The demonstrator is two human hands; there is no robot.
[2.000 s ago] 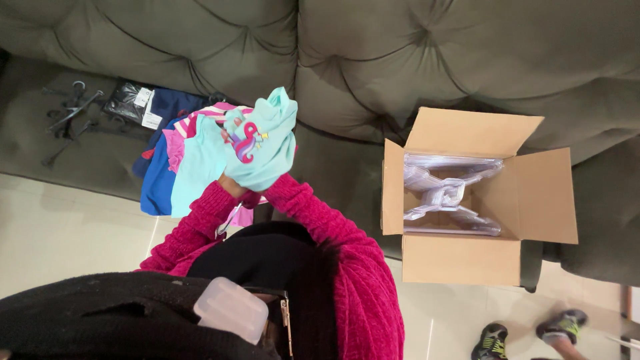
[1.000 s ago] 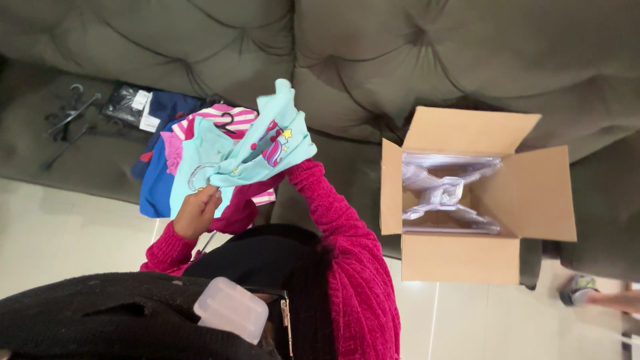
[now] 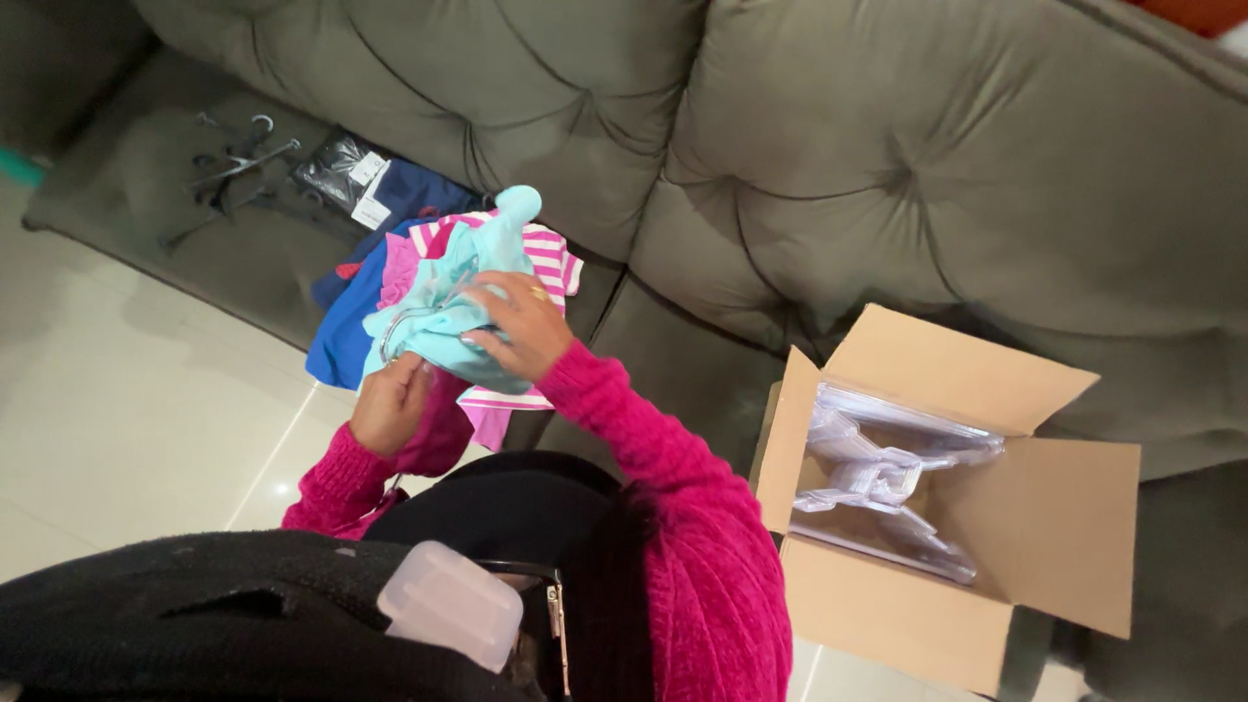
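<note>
My left hand (image 3: 390, 405) pinches the lower edge of a light turquoise garment (image 3: 458, 331), beside what looks like a clear hanger's curved edge (image 3: 395, 331). My right hand (image 3: 522, 322) lies on the bunched cloth from the right, fingers spread and bent over it; whether it grips the cloth is not plain. Below the garment are a pink-and-white striped garment (image 3: 551, 258), a pink ruffled piece (image 3: 398, 271) and a blue garment (image 3: 341, 336), piled on the sofa's front edge. The print on the turquoise cloth is hidden in the folds.
Dark hangers (image 3: 239, 175) lie on the sofa seat at the left, near a black plastic-wrapped packet (image 3: 336, 171) and navy cloth (image 3: 419, 190) with tags. An open cardboard box (image 3: 1058, 526) holding clear plastic hangers (image 3: 877, 478) stands at the right. Tufted sofa backrests (image 3: 907, 146) rise behind.
The turquoise garment, spread with its print showing a second ago, is now bunched. My right hand, hidden behind the cloth then, now shows on top of it. The view has tilted.
</note>
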